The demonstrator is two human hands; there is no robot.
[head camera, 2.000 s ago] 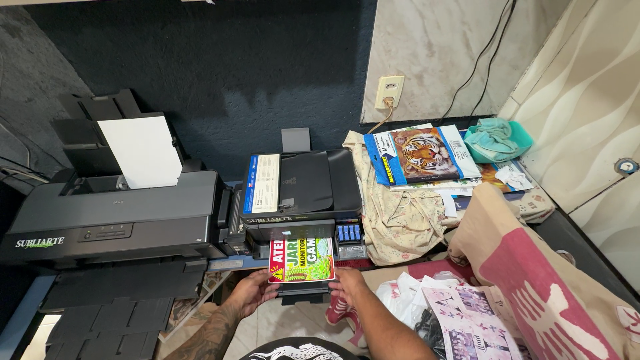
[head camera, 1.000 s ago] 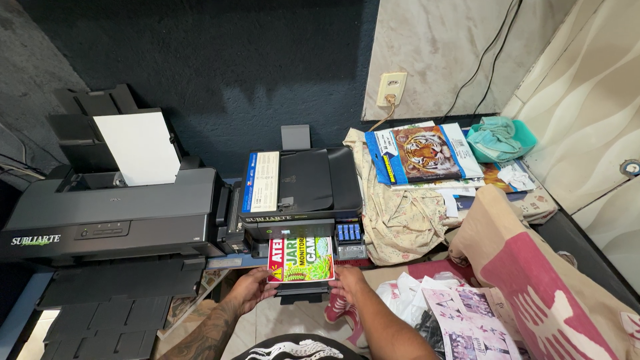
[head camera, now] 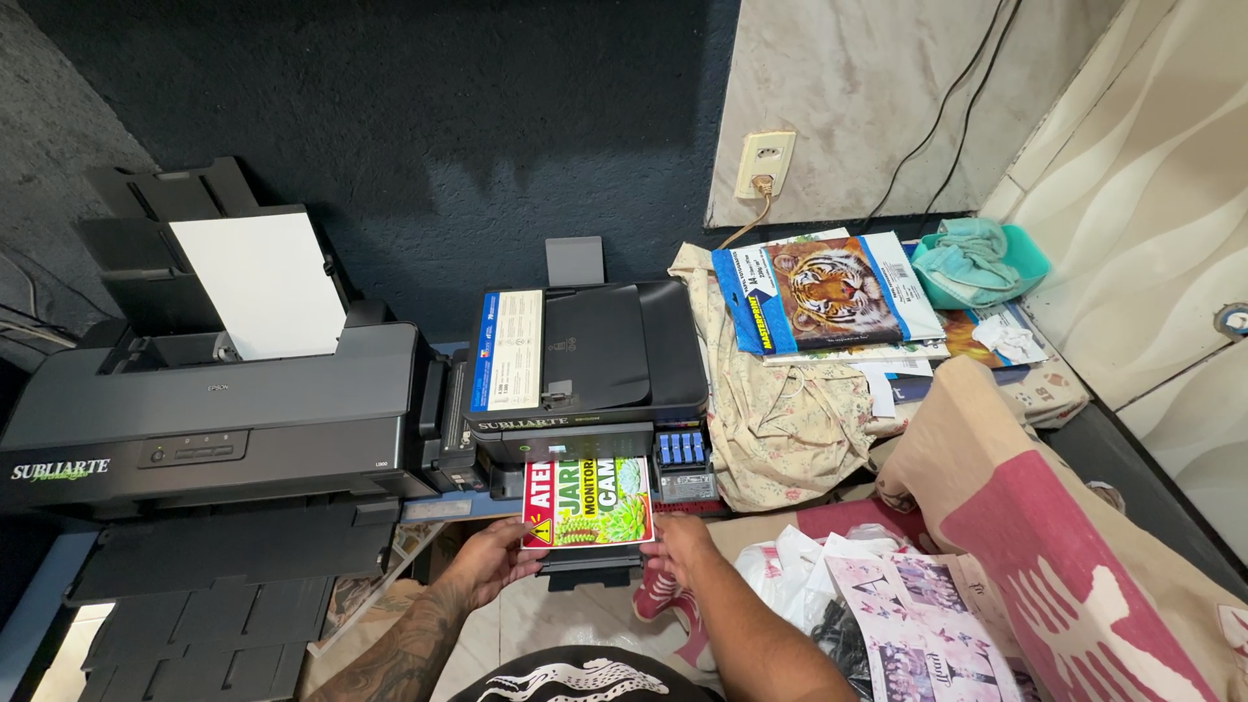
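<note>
A colourful printed sheet [head camera: 588,502] with a red, green and yellow design lies at the front opening of the smaller black inkjet printer [head camera: 595,361], its upper part hidden inside. My left hand [head camera: 497,561] is at the sheet's lower left corner, thumb and fingers around the edge. At the lower right corner my right hand [head camera: 680,546] holds the sheet's other edge. Under the sheet the printer's output tray [head camera: 590,564] sticks out. Blue-capped ink tanks [head camera: 682,448] stand at the printer's right side.
To the left stands a wide Epson printer [head camera: 210,419] with white paper [head camera: 263,283] in its rear feed. Photo paper packs [head camera: 829,292], a teal bin [head camera: 1024,258] with cloths and a floral cloth [head camera: 780,419] lie right. Plastic bags [head camera: 795,575] and printed sheets [head camera: 926,624] are at lower right.
</note>
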